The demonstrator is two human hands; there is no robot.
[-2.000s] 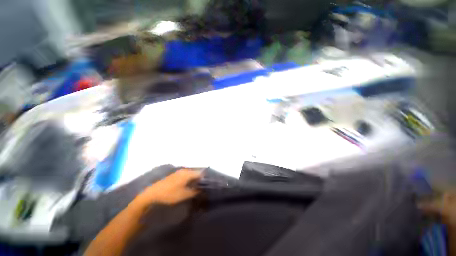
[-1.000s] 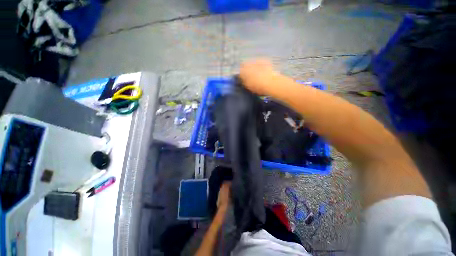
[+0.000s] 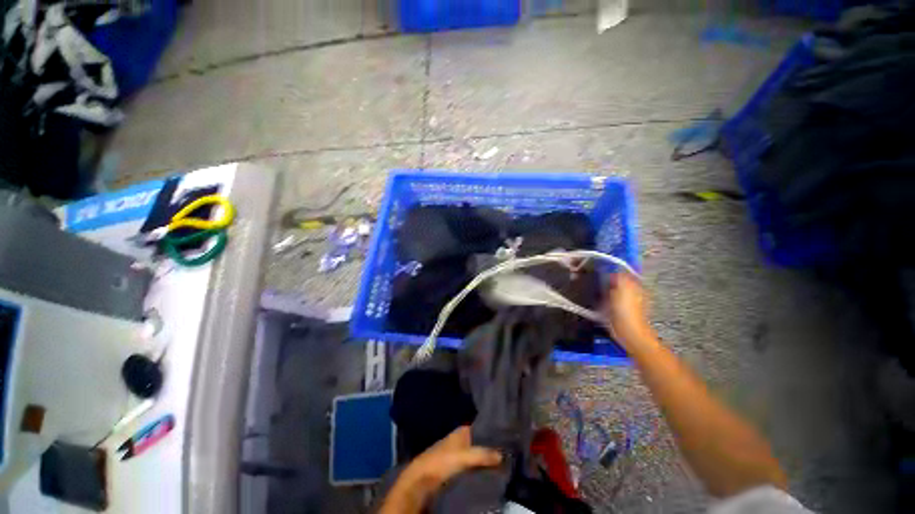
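My left hand (image 3: 456, 460) is at the bottom centre, closed on a dark grey garment piece (image 3: 507, 376) that hangs in folds over the near edge of a blue crate (image 3: 502, 182). My right hand (image 3: 624, 301) is at the crate's right side, closed on a long whitish tie (image 3: 482, 280). The tie curves in a loop over the crate, and its free end hangs at the left near the crate's front. Dark bundles (image 3: 441, 233) with pale ties lie in the crate. The fingertips of my right hand are blurred.
On the left, the white sewing table (image 3: 191, 376) holds yellow and green scissors (image 3: 198, 229), pink and blue snips (image 3: 147, 438) and a black pad (image 3: 73, 473). Another blue crate (image 3: 773, 191) with dark cloth stands at the right. A blue pedal-like plate (image 3: 362, 438) is below the table.
The garment piece has come down and lies lower over the crate's near side. My right hand has moved from the crate's far side to its right side and now holds the whitish tie.
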